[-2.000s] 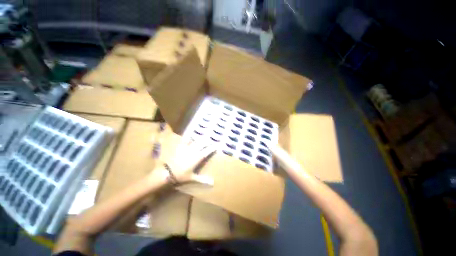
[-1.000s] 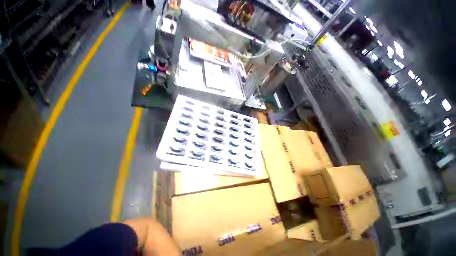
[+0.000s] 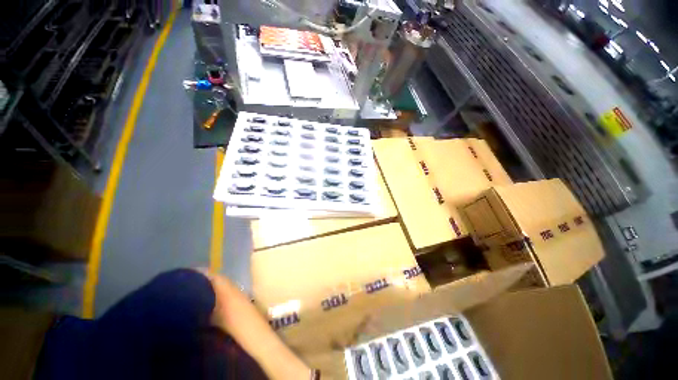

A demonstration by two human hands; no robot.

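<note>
A white parts tray (image 3: 301,159) with dark oblong parts in its pockets lies on top of another white tray, upon the cartons left of centre. A second filled tray (image 3: 416,352) shows inside the open carton (image 3: 539,330) at the bottom edge, which cuts it off. My left forearm reaches down toward this carton, with a band at the wrist; the left hand itself is below the picture's edge. My right hand and arm are out of the picture.
Closed cartons (image 3: 334,271) with printed tape surround the open one. A smaller carton (image 3: 554,226) sits tilted at the right. Behind are a bench machine (image 3: 297,85) and long grey equipment (image 3: 543,119). At the left are a grey floor, yellow lines (image 3: 123,159) and dark racks.
The view has swung left from the open carton to the tray pair on the cartons, then dipped so the open carton's tray shows again at the bottom. Both hands have left the picture.
</note>
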